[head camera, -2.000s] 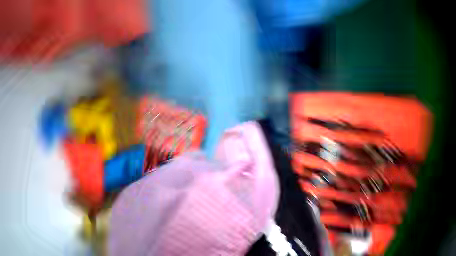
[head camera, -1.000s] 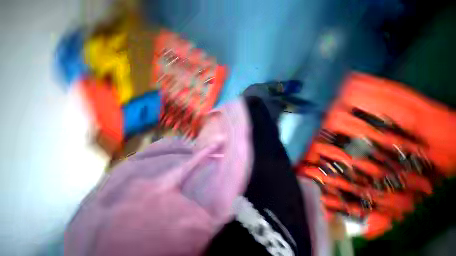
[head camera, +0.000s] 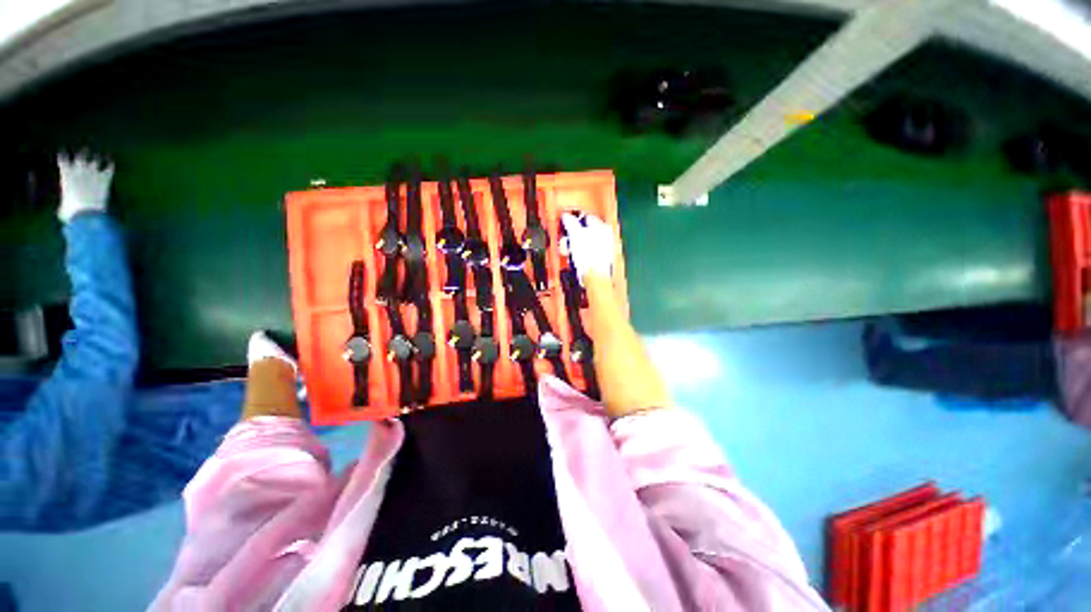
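Observation:
An orange-red watch tray (head camera: 333, 401) lies in front of me, its far part over the green belt and its near edge at my body. Wristwatches (head camera: 485, 349) with black straps and small round heads lie lengthwise in two rows of its compartments. My right hand (head camera: 589, 246), in a white glove, is over the far right compartment, its fingertips together on a dark wristwatch that they partly hide. My left hand (head camera: 272, 349), also white-gloved, is at the tray's left edge; its fingers are too small and blurred to tell their grip.
The green conveyor belt (head camera: 826, 257) runs across the view. A pale post (head camera: 790, 108) slants down to it. Dark items (head camera: 674, 101) lie at the back. Another person's blue sleeve and white glove (head camera: 86, 185) are at left. Red trays (head camera: 915, 548) stand on the blue floor at lower right.
The view was badly blurred and turned; it is now steadier and faces the belt. The tray with watches, earlier at right, is now in front of me, and both my hands now show.

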